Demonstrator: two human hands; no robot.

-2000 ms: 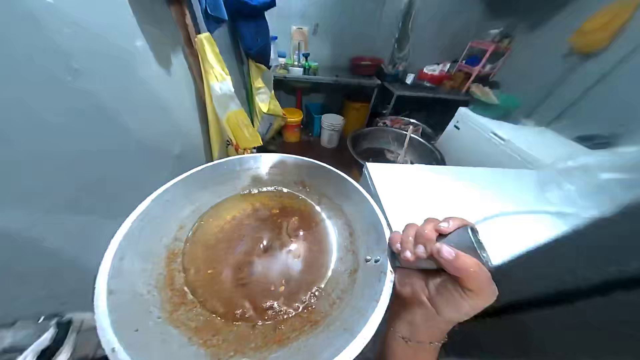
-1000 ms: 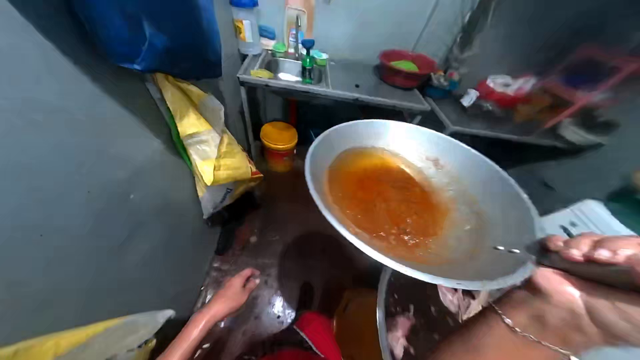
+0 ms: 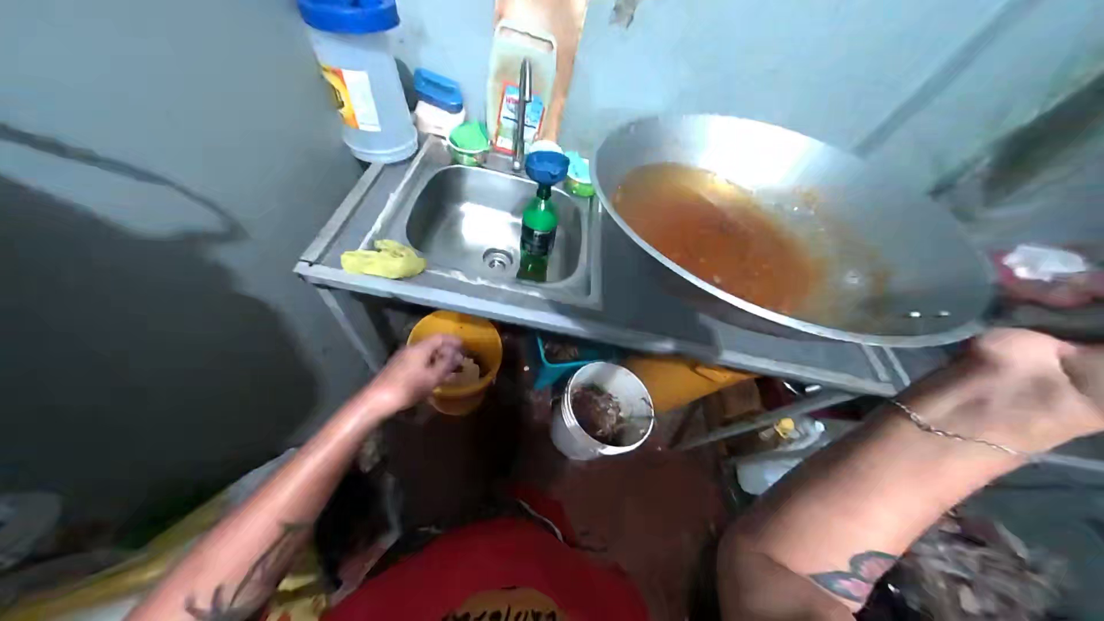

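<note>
My right hand (image 3: pixel 1039 371) is at the right, closed around the handle of a large metal wok (image 3: pixel 897 224); the handle itself is mostly hidden. The wok is tilted and holds reddish-brown oily liquid (image 3: pixel 724 233). It hangs above the counter, right of the steel sink (image 3: pixel 470 211). A green bottle (image 3: pixel 539 226) with a blue funnel (image 3: pixel 547 166) in its mouth stands in the sink. My left hand (image 3: pixel 423 371) is empty with its fingers loosely bent, over a yellow bucket (image 3: pixel 457 401) below the counter.
A yellow cloth (image 3: pixel 384 260) lies on the front edge of the counter (image 3: pixel 517 304). Behind the sink is a faucet (image 3: pixel 523 112); a big plastic jar (image 3: pixel 366 95) with a blue lid stands left. On the floor are a white bucket (image 3: pixel 569 431) with scraps and a teal container (image 3: pixel 556 371).
The view has moved up to the sink counter, and the wok is now beside the sink. My left hand, low in the picture one second ago, is now over the yellow bucket, which shows no lid now.
</note>
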